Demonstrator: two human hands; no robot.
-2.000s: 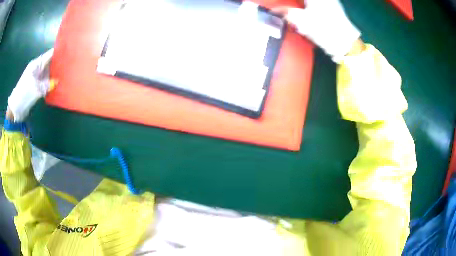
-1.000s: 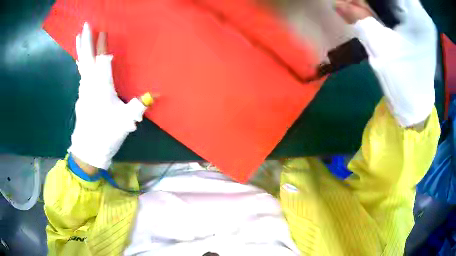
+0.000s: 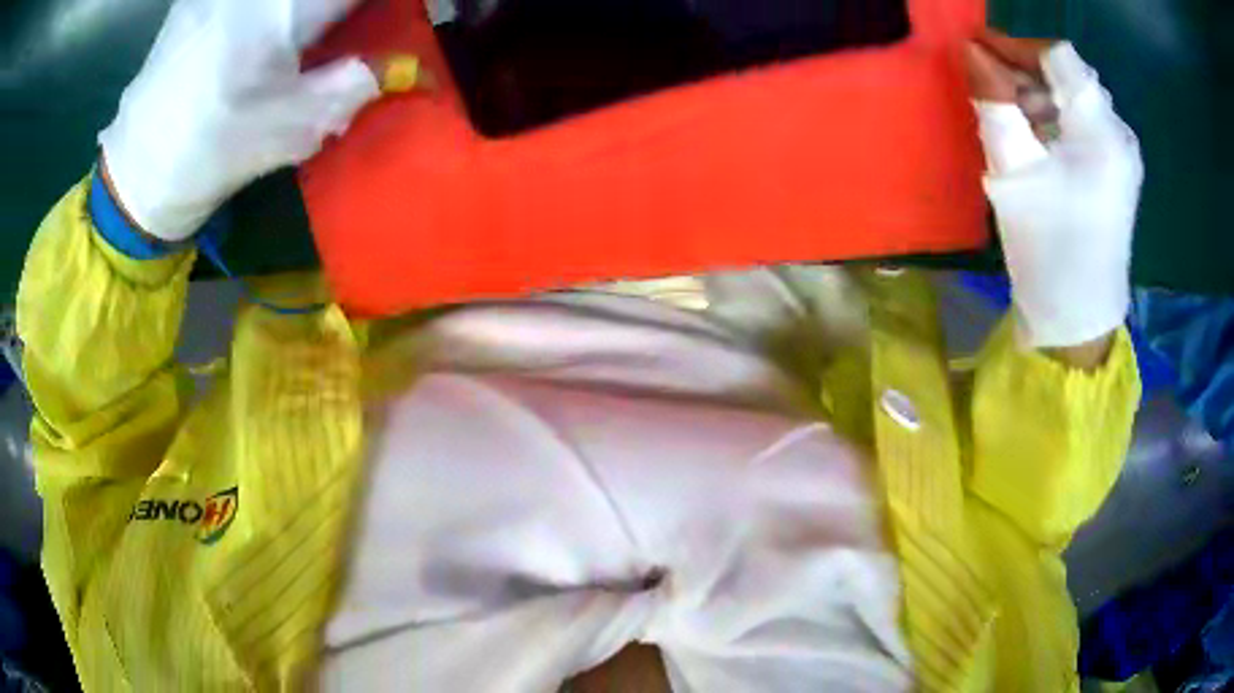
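Observation:
A tablet-size display panel, glossy black side up, lies on a red-orange foam pad; the top of the frame cuts it off. My left hand, in a white glove with a yellow finger cot on the thumb, holds the pad's left edge. The thumb is on top; the other fingers are partly cut off or hidden. My right hand, gloved with bare fingertips, holds the pad's right edge; its grip under the pad is hidden. Neither hand touches the panel in view.
The dark-green bench shows at both sides of the pad. The pad's near edge reaches the bench's front edge, close to my lap. A blue wrist strap with a cord is on my left cuff. Blue fabric shows at the right edge.
The panel was silvery side up, then blurred at my right hand; now its black side is up on the pad. The pad has turned nearly square to me and my right hand is at its edge.

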